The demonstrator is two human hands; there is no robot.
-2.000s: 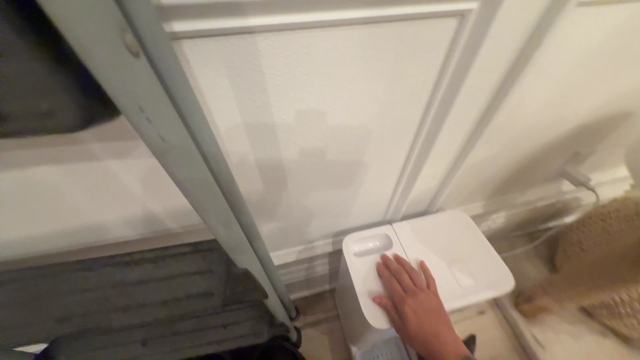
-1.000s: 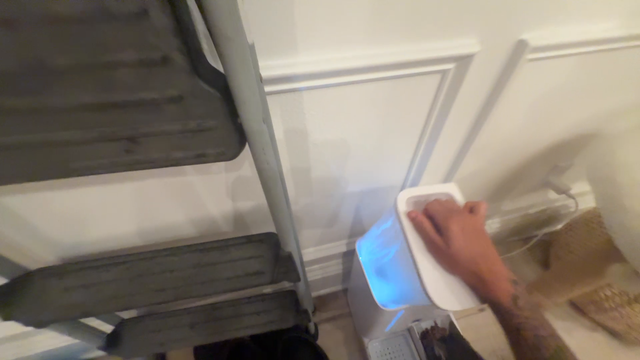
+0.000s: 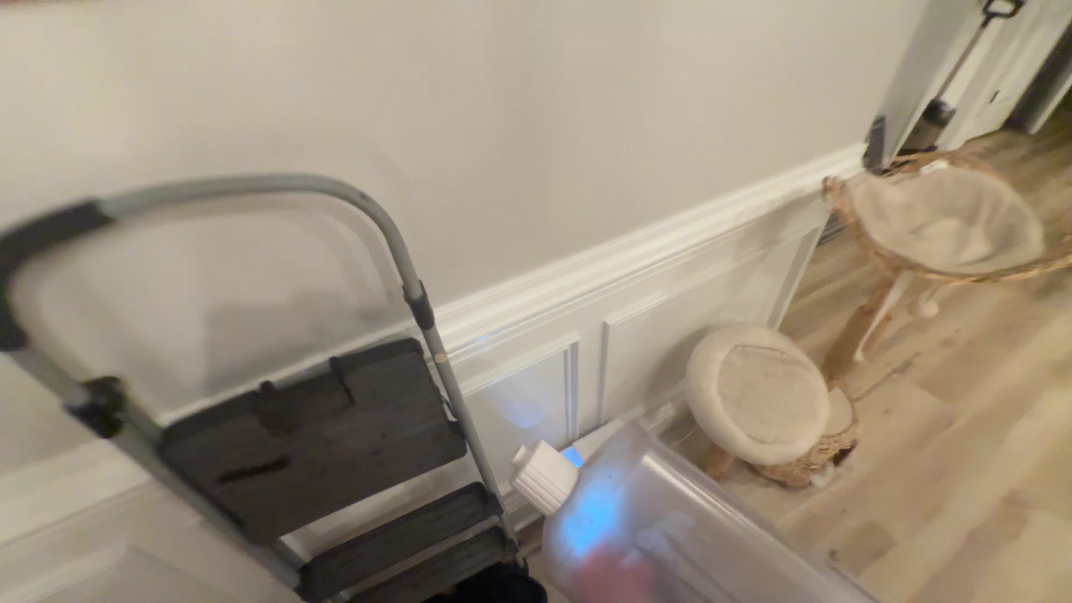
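A clear plastic tank with a white ribbed screw cap is held up at the bottom, tilted with the cap toward the upper left. A blurred reddish patch shows through its lower wall and looks like part of a hand; which of my hands it is, I cannot tell. No other part of my left hand or my right hand can be made out. Blue light shines in the tank's shoulder. Behind the tank, a small piece of a white appliance shows by the wall, mostly hidden.
A folding step stool with dark steps and a grey frame stands at left against the panelled wall. To the right are a round plush cat perch, a cat hammock on legs, and a long-handled tool by a doorway.
My right hand lay on top of the white appliance, then gripped its raised, blue-lit part. Now the clear tank is up close to the camera. The view has swung upward.
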